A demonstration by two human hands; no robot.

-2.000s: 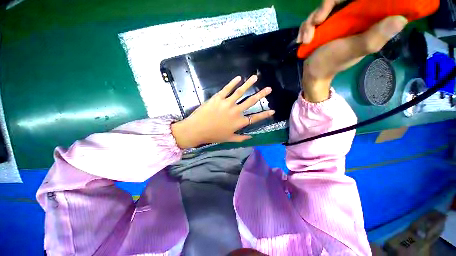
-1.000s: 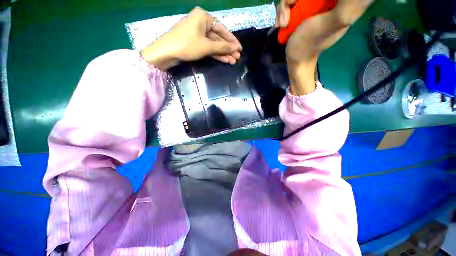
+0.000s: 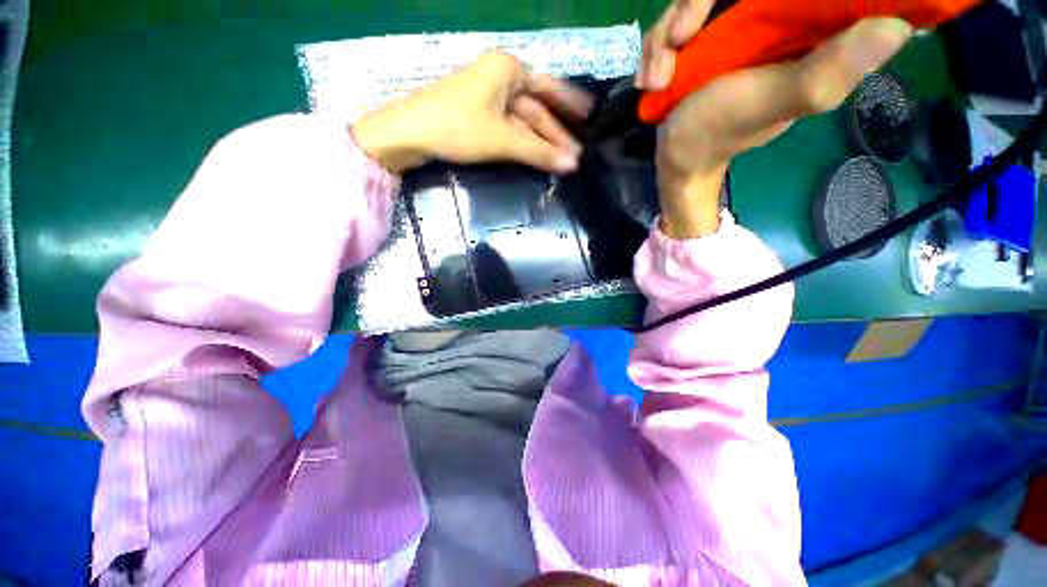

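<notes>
A flat black glossy panel unit lies on a silvery white sheet in front of me. My right hand holds an orange-red electric screwdriver, its dark nose pointing left over the unit's upper part. My left hand is above the unit's upper edge, with its fingers bent beside the screwdriver nose. These fingertips are blurred, and I cannot tell whether they pinch anything. The black cable runs across my right forearm.
To the right on the green bench stand round dishes with grey speckled contents, a clear round container and a blue object. Another silvery sheet lies at the far left. A brown patch is below the bench edge.
My left hand has gone from lying flat on the unit to its upper edge, then slightly right towards the screwdriver nose. The screwdriver has shifted left since the first frame and now lies flatter.
</notes>
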